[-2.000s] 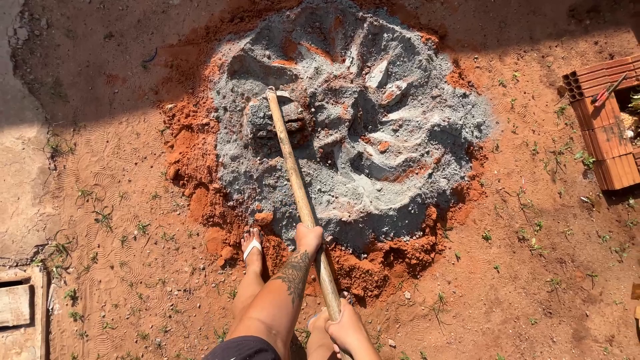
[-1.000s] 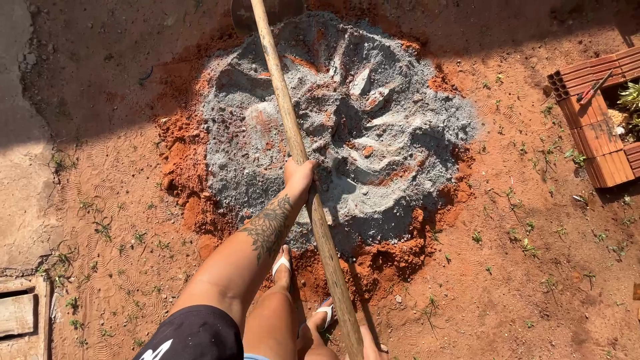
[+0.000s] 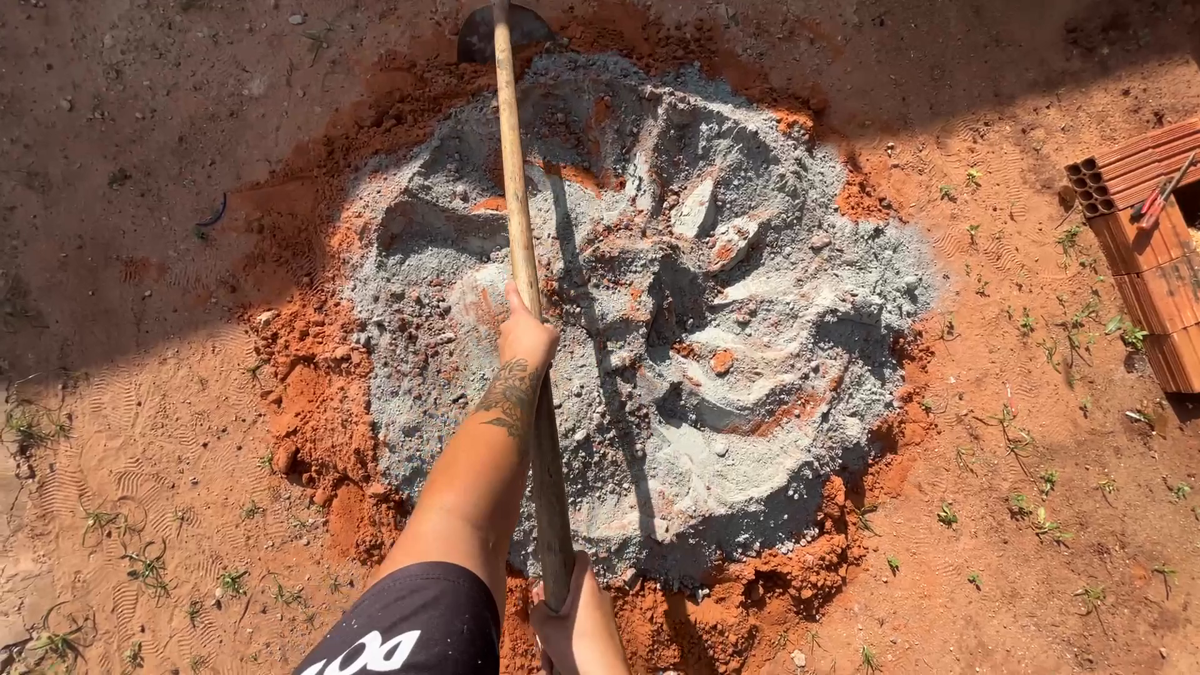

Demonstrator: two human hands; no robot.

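My left hand (image 3: 527, 333) grips the wooden handle (image 3: 513, 159) of a hoe about midway along it. Lower down, my right hand (image 3: 579, 623) is closed round the same handle near its bottom end. The hoe's dark rounded metal blade (image 3: 492, 36) is at the far edge of a broad mound of grey powder (image 3: 675, 309), which looks like cement, mixed with reddish soil. Red-orange soil (image 3: 323, 441) rings the mound. The handle crosses above the mound, and its shadow falls on the powder to the right.
Hollow clay bricks (image 3: 1148, 253) form a low stack at the right, with a red-handled tool (image 3: 1153, 202) lying on top. Small weeds grow from the sandy ground on both sides. Shade covers the upper left and the top.
The hoe's blade was on the grey mound two seconds ago and is now at its far edge. Both hands have moved forward with the handle since one second ago.
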